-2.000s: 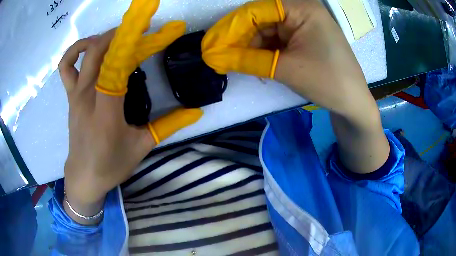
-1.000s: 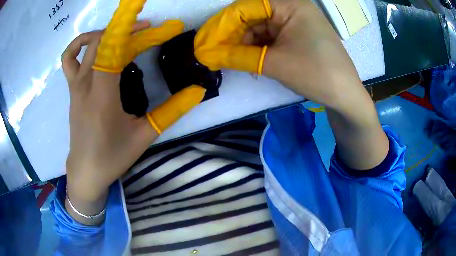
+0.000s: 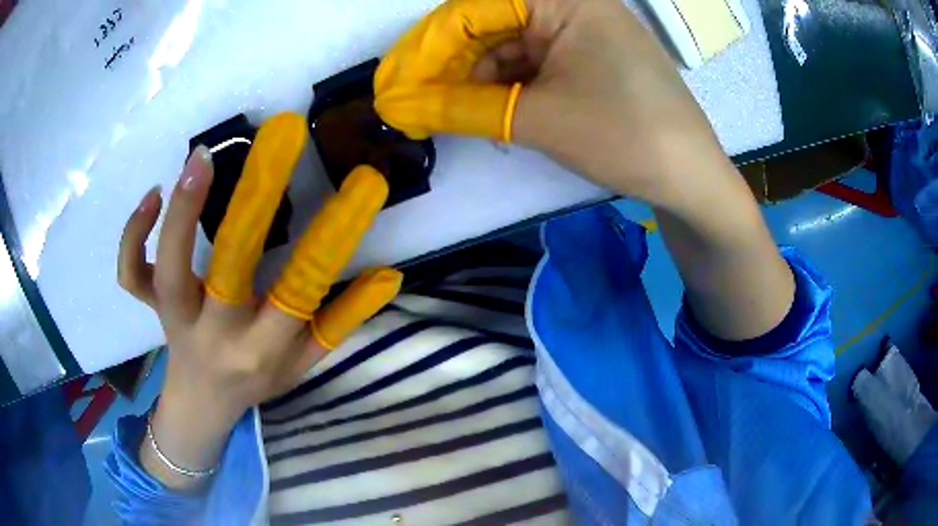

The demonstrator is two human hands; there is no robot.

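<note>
Two black smartwatches lie on the white foam mat [image 3: 483, 190]. The right watch [image 3: 348, 128] has a dark glossy screen facing up. My right hand [image 3: 576, 98] has its cotted thumb and finger pinched together at the watch's upper right edge; whether something is between the tips is hidden. My left hand [image 3: 247, 277] is spread, palm down, with yellow-orange finger cots on the thumb and two fingers. One cotted fingertip reaches the right watch's lower edge. Other fingers cross over the left watch [image 3: 227, 144] and partly hide it.
A white block with a cream pad [image 3: 710, 23] stands at the mat's upper right. Handwriting is at the mat's upper left. The dark green bench [image 3: 849, 77] shows at right. The mat's front edge runs close to the striped shirt.
My left hand has drawn back toward my body and spread out, its thumb leaving the right watch. More of the left watch shows. My right hand and the right watch have shifted slightly left.
</note>
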